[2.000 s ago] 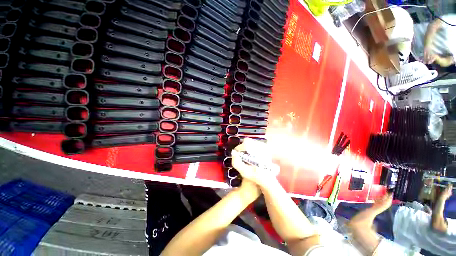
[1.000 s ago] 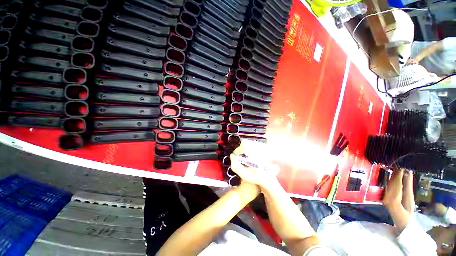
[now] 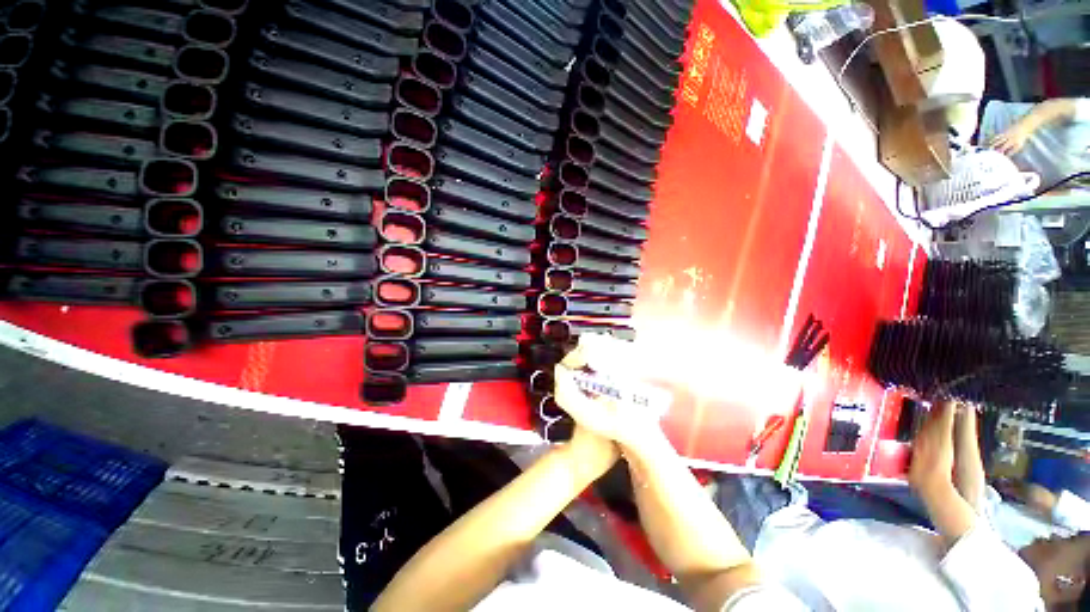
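Long black handle-like parts point(image 3: 299, 227) with oval loops lie in dense overlapping columns on the red-covered table. My left hand point(image 3: 581, 412) and my right hand point(image 3: 636, 424) are close together at the near table edge, beside the lower end of the rightmost column. Between them they hold a small white item point(image 3: 612, 390) with dark marks on it. Strong glare washes out the fingers and the item's outline, so I cannot tell exactly how each hand grips it.
Loose short black pieces point(image 3: 808, 342), a green tool point(image 3: 794, 445) and a small dark block point(image 3: 846, 424) lie to the right. More black parts point(image 3: 956, 347) are heaped further right, near another person's arms point(image 3: 950, 460). Blue crates point(image 3: 60, 502) and a grey-white carton point(image 3: 215, 538) stand lower left.
My hands stay together at the same place, and the white item's marked face shows more. The view has shifted slightly. The other person's arms have moved up to the heap of black parts.
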